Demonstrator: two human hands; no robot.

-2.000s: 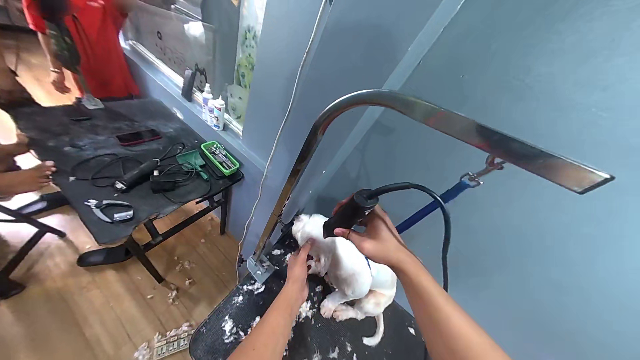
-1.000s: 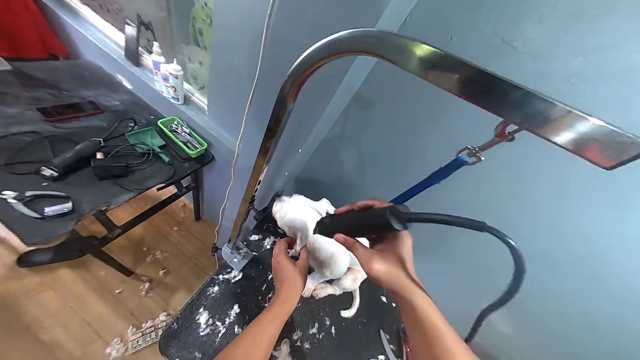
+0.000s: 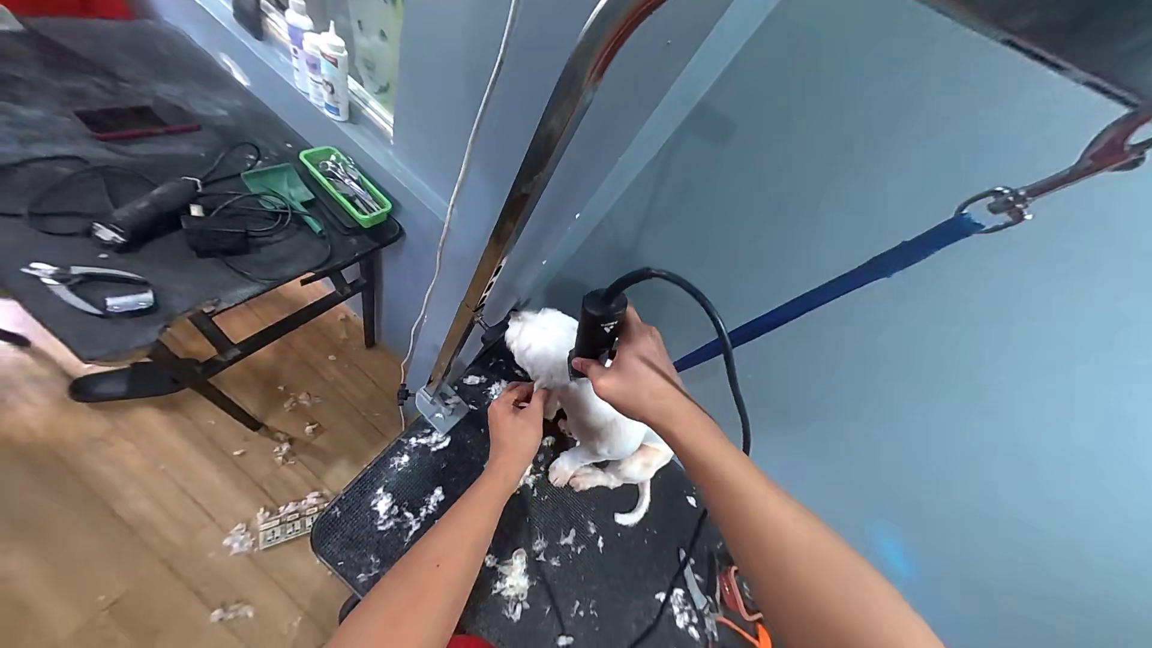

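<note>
A small white dog (image 3: 598, 423) sits on the black grooming table (image 3: 576, 531), its head toward the upright post and its tail toward me. My right hand (image 3: 634, 364) grips a black corded electric clipper (image 3: 598, 328), held upright against the dog's neck and shoulder. The clipper's blade is hidden. My left hand (image 3: 519, 409) has its fingertips closed on the dog at its chest or front leg; which part is not clear. Tufts of cut white fur (image 3: 513, 576) lie on the tabletop.
A metal grooming arm (image 3: 531, 180) rises beyond the dog; a blue strap (image 3: 837, 288) slants down from its clasp. Scissors (image 3: 693, 585) lie at the near edge. On the left table (image 3: 54, 306) are another clipper (image 3: 148, 214), nail clippers (image 3: 90, 286) and a green basket (image 3: 382, 214).
The clipper has gone from lying nearly level across the dog's shoulder to standing upright, my right hand turning with it. My left hand stays at the dog's front.
</note>
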